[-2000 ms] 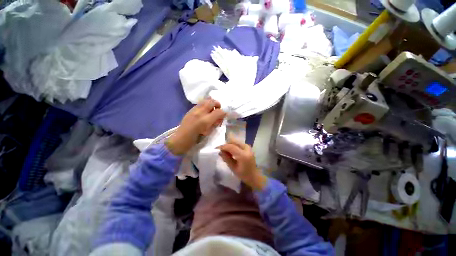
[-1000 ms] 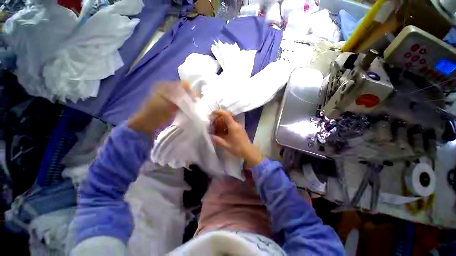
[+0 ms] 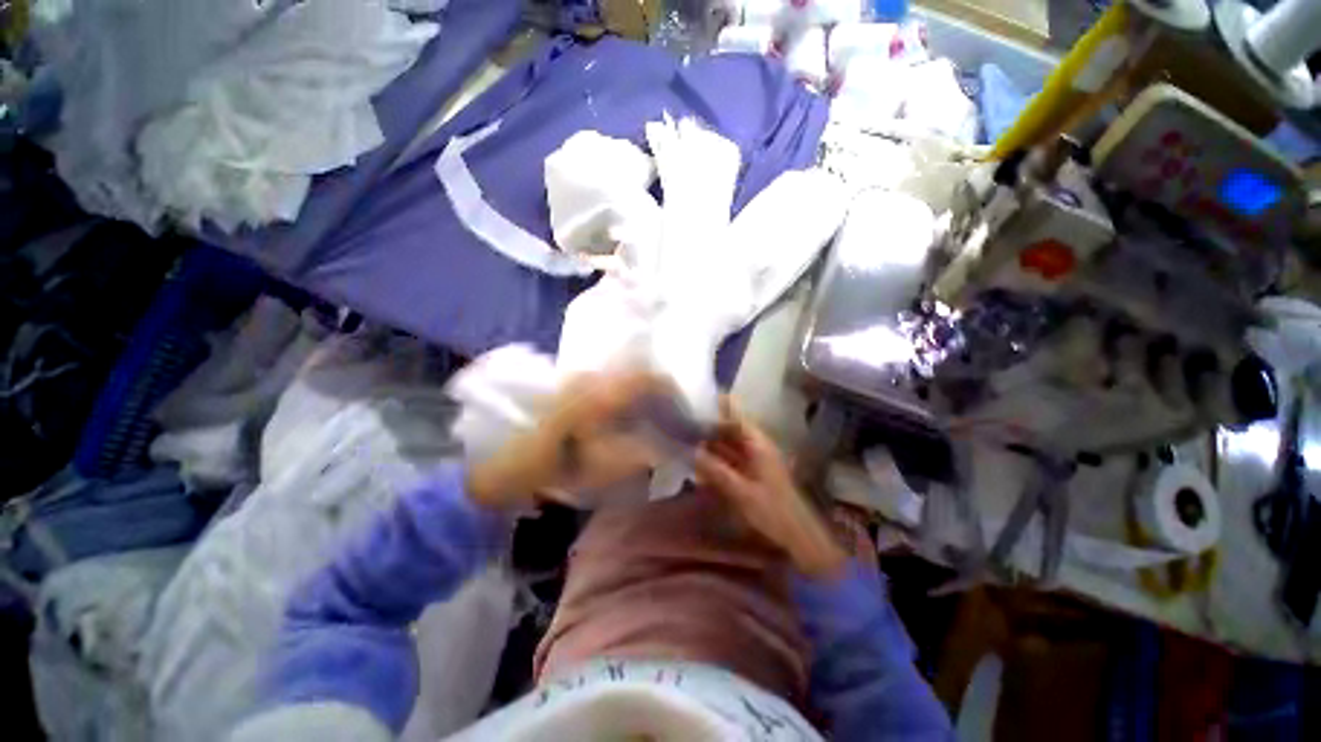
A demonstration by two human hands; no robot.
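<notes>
A bundle of white cut pieces (image 3: 681, 247) lies on the purple cloth (image 3: 507, 174), its upper ends spread in several lobes and its lower part over the wearer's lap edge. A narrow white strip (image 3: 485, 218) curves out from the bundle's left side onto the purple cloth. My left hand (image 3: 565, 442) is blurred at the bundle's lower left, against bunched white cloth; its grip is unclear. My right hand (image 3: 753, 486) is at the bundle's lower right, fingertips close together; what they pinch cannot be made out.
The overlock machine (image 3: 1050, 239) and its shiny metal plate (image 3: 869, 326) stand at the right. Grey snips (image 3: 1036, 507) and a tape roll (image 3: 1176, 505) lie at the table's front. A white heap (image 3: 261, 116) lies upper left, and a blue crate (image 3: 131, 392) below it.
The white strip now lies out on the purple cloth at the bundle's left. My left hand has moved down and right; my right hand has moved down and right. The bundle's lower part is more bunched.
</notes>
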